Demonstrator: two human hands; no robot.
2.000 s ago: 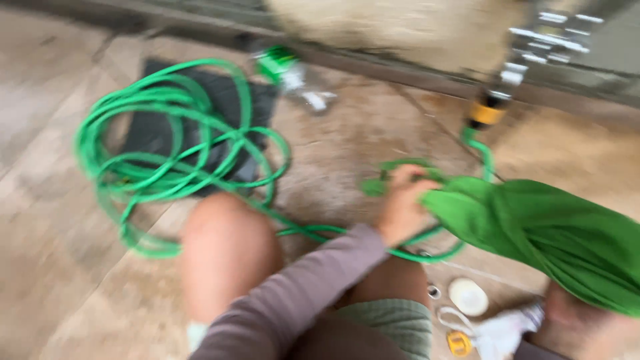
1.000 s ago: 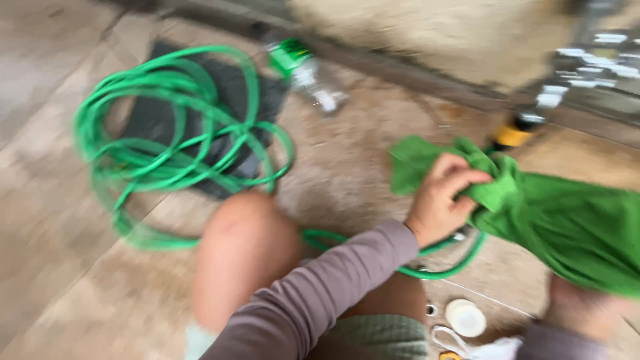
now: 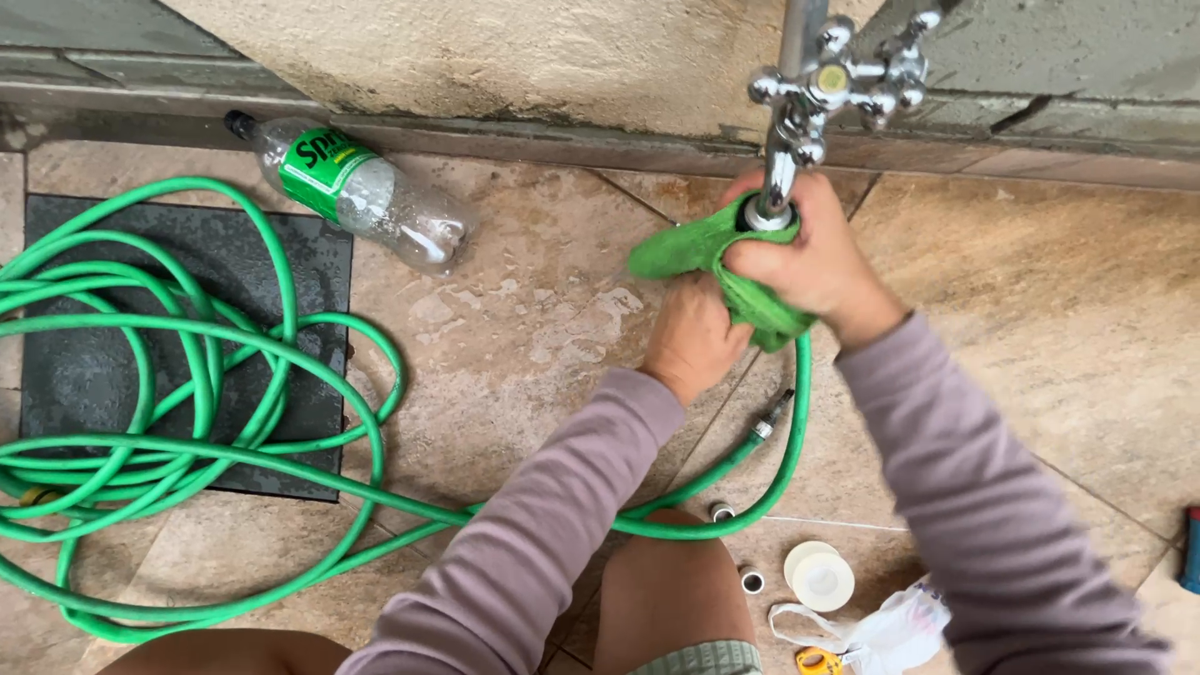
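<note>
A green cloth is wrapped around the hose connection just under the spout of a chrome faucet. My right hand grips the cloth around the connection from the right, thumb in front. Below and to the left, my left hand grips the lower part of the cloth. A green garden hose hangs down from beneath the cloth and runs left into a loose coil. The cloth hides most of the hose connector; its dark rim shows at the spout. The hose's free end, with a metal fitting, lies below my hands.
An empty plastic soda bottle lies by the wall at left. The coil rests over a dark square slab. Near my knee are white tape rolls, small metal rings, a white plastic bag and yellow-handled scissors.
The green cloth, stretched out to the right of the faucet earlier, is now bunched around the connection under the spout. Both hands have come together there. The view has shifted.
</note>
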